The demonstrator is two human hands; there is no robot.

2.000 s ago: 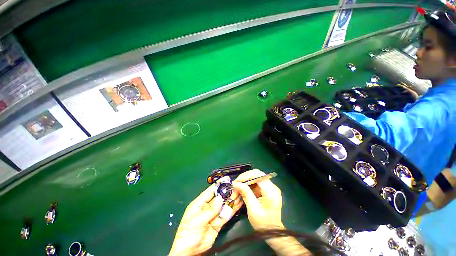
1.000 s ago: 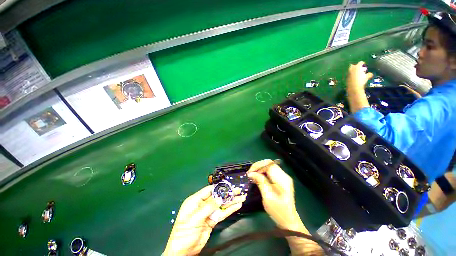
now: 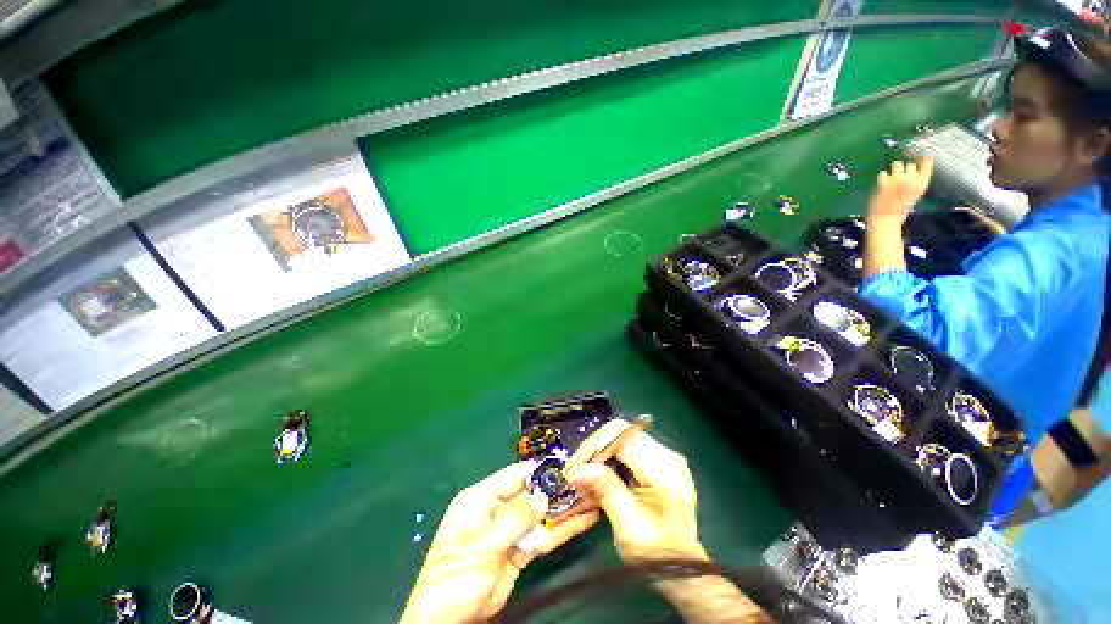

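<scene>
My left hand (image 3: 481,542) holds a round unit (image 3: 552,480), a silver and dark disc, between its fingertips. My right hand (image 3: 646,494) grips a thin tan tool, like tweezers (image 3: 631,430); its fingertips meet the unit's right side and the tool's working tip is hidden by the fingers. The open black small parts box (image 3: 565,411) lies just behind my hands, partly covered by them. An orange-gold piece shows at its left side.
Black stacked compartment trays (image 3: 841,396) with ring-shaped parts stand right. A clear blister tray (image 3: 895,583) with dark discs lies lower right. Units (image 3: 291,436) lie on the green belt (image 3: 366,402) at left. A blue-clad coworker (image 3: 1017,287) is at right. Instruction sheets (image 3: 274,226) stand behind.
My right hand moved off to the parts box, then came back to the unit. Units and circles on the belt shifted left. The coworker's hand rose over the belt.
</scene>
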